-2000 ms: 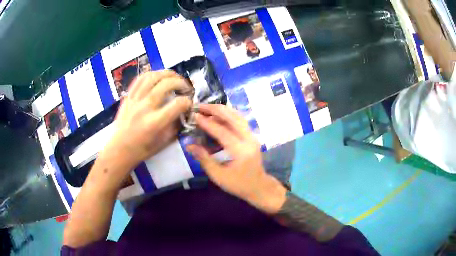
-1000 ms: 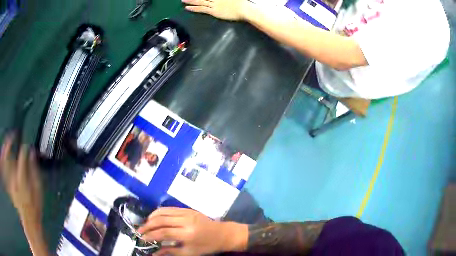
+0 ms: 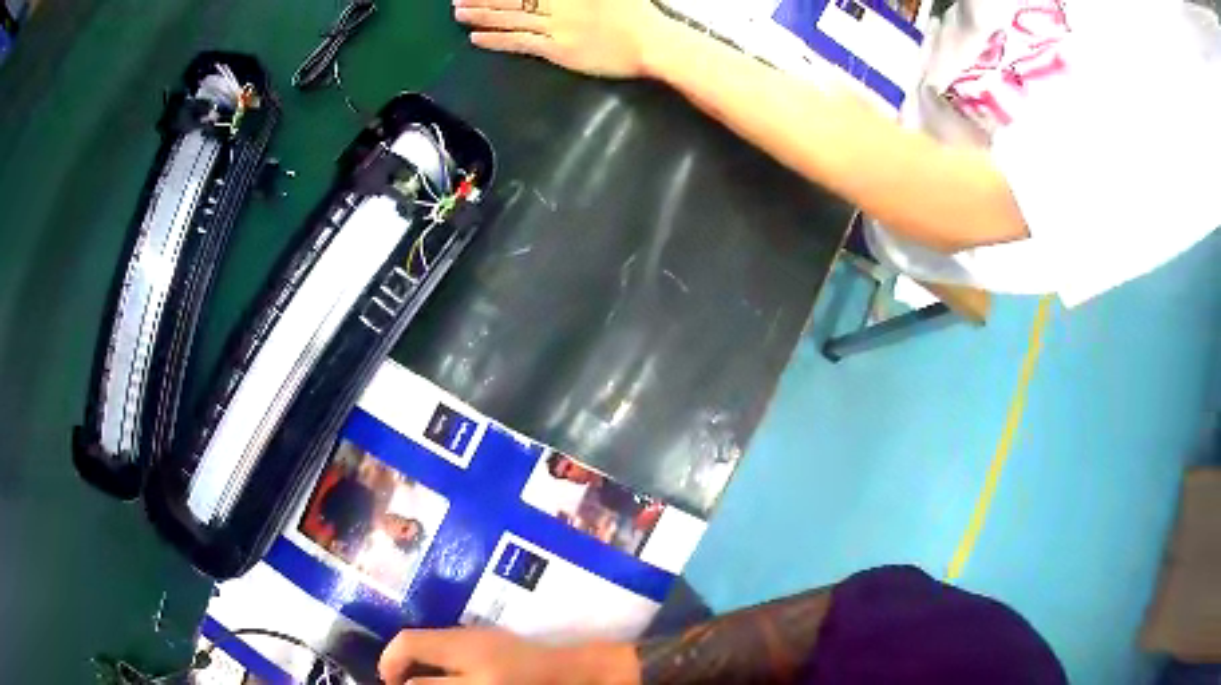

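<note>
My right hand (image 3: pixel 502 661) is at the bottom edge, partly cut off. It lies beside a dark wired part (image 3: pixel 351 652) that is also cut off. What its fingers hold cannot be seen. My left hand is out of the picture. A black housing (image 3: pixel 335 351) with a long white inner strip (image 3: pixel 288 368) lies open at the left, its lower end over the printed mat (image 3: pixel 455 542). White, red and green wires (image 3: pixel 435 187) are bunched at its upper end. A second, similar black housing (image 3: pixel 201 288) lies farther left, also with wires at its upper end.
A tied bundle of black cord (image 3: pixel 332 47) lies at the top on the green surface (image 3: pixel 67 268). Another person's hand (image 3: pixel 569 30) rests on the black bench (image 3: pixel 603 268), the arm reaching in from a white sleeve at the right. A stool (image 3: pixel 890 321) stands on the blue floor.
The view has shifted slightly, bringing the two housings lower. My left hand has left the picture. My right hand and the wired part now show less, at the bottom edge.
</note>
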